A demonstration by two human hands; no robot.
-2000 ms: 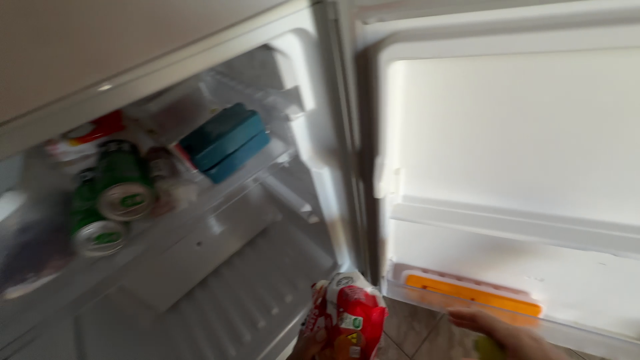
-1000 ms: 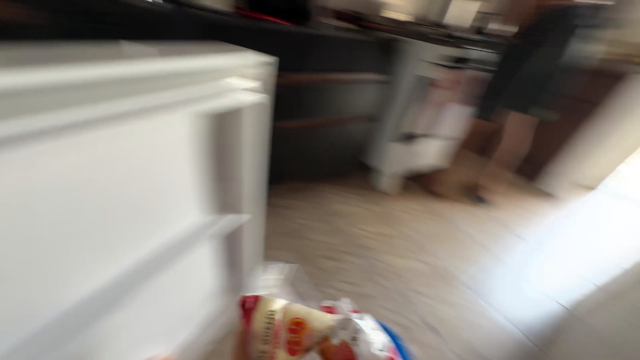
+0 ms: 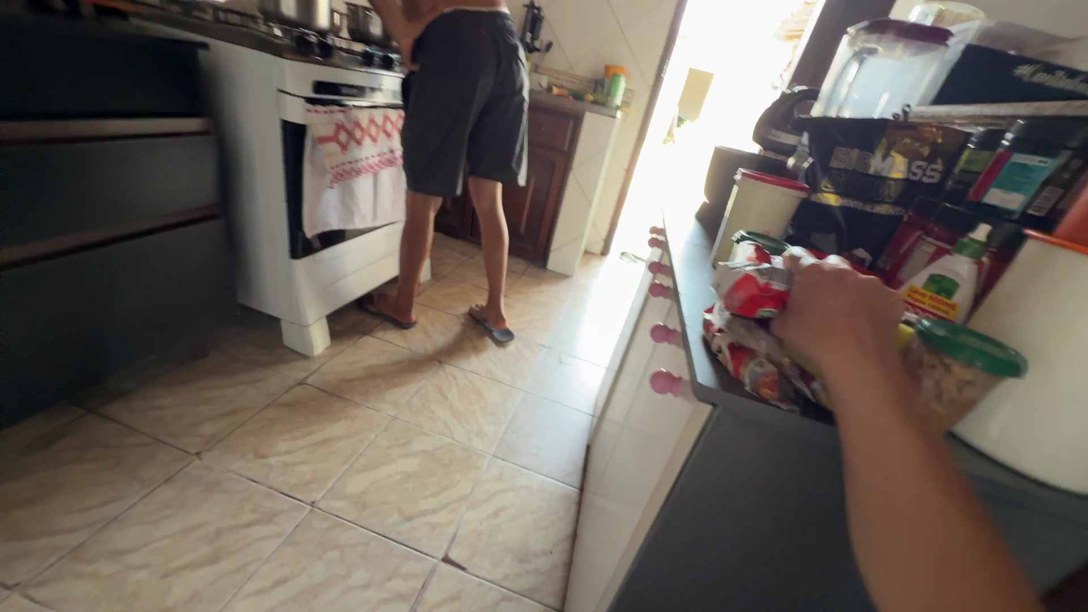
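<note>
My right hand (image 3: 841,314) reaches in from the lower right over a dark countertop (image 3: 701,357). Its fingers are closed on the crumpled top of a red-and-white plastic package (image 3: 752,285). Against it, at the counter's edge, lies another crumpled red-and-white package (image 3: 752,361). A clear tub with a green lid (image 3: 969,348) stands just right of the hand. Behind the wrist is a white bottle with a green cap (image 3: 943,276). The palm and the fingertips are partly hidden. My left hand is out of view.
Large white containers (image 3: 1041,365), a black pouch (image 3: 875,183) and a blender jar (image 3: 884,72) crowd the counter and rack. Pink knobs (image 3: 667,382) stick out from the cabinet front. Across the tiled floor (image 3: 365,459), a person (image 3: 466,102) stands by a white stove (image 3: 255,187).
The view has swung from the open refrigerator to the counter and stove. Two seconds ago my left hand held a red-and-white package; now my right hand is on one at the counter.
</note>
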